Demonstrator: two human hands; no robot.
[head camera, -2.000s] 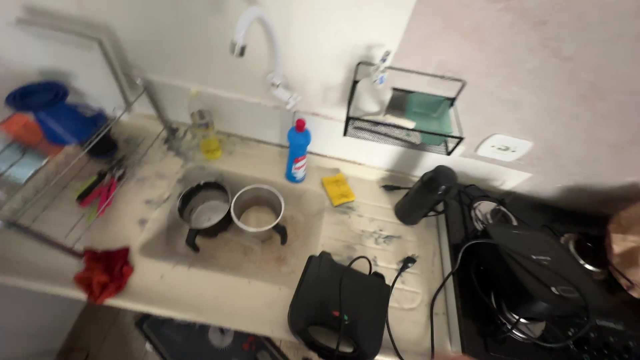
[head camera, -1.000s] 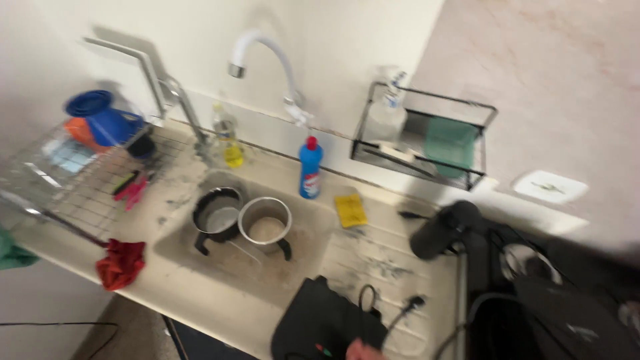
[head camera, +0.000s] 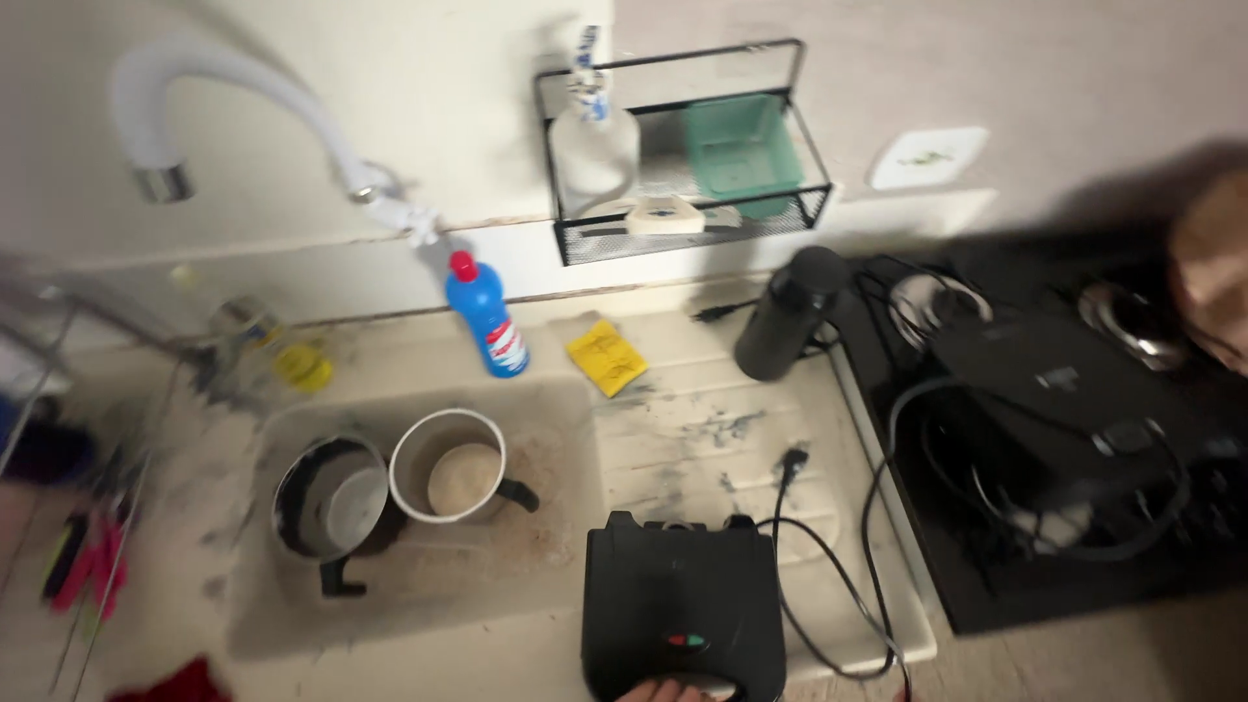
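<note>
A black sandwich maker (head camera: 682, 604) lies closed at the sink's front right edge. My left hand (head camera: 668, 691) shows only fingers, curled at its front handle. A sliver of skin beside the black power cord (head camera: 838, 570) at the bottom edge appears to be my right hand (head camera: 902, 696); its grip is hidden. The cord's plug (head camera: 795, 456) rests on the ribbed drainboard. Two metal pots with dark handles, a dark-rimmed one (head camera: 336, 502) and a light-rimmed one (head camera: 450, 468), stand in the sink basin (head camera: 546, 575). Behind are a blue detergent bottle (head camera: 487, 317) and a yellow sponge (head camera: 606, 358).
A black cylindrical appliance (head camera: 788, 312) stands by the black stovetop (head camera: 975, 585), which holds another black appliance (head camera: 1072, 390) and cords. A wire rack (head camera: 682, 239) hangs behind, beneath no cover. The white faucet (head camera: 263, 93) arches at left. A red cloth (head camera: 180, 682) lies front left.
The cord that looped over the sandwich maker's top now lies to its right. Fingers not visible two seconds ago are at the sandwich maker's front. The view has moved closer and rightward.
</note>
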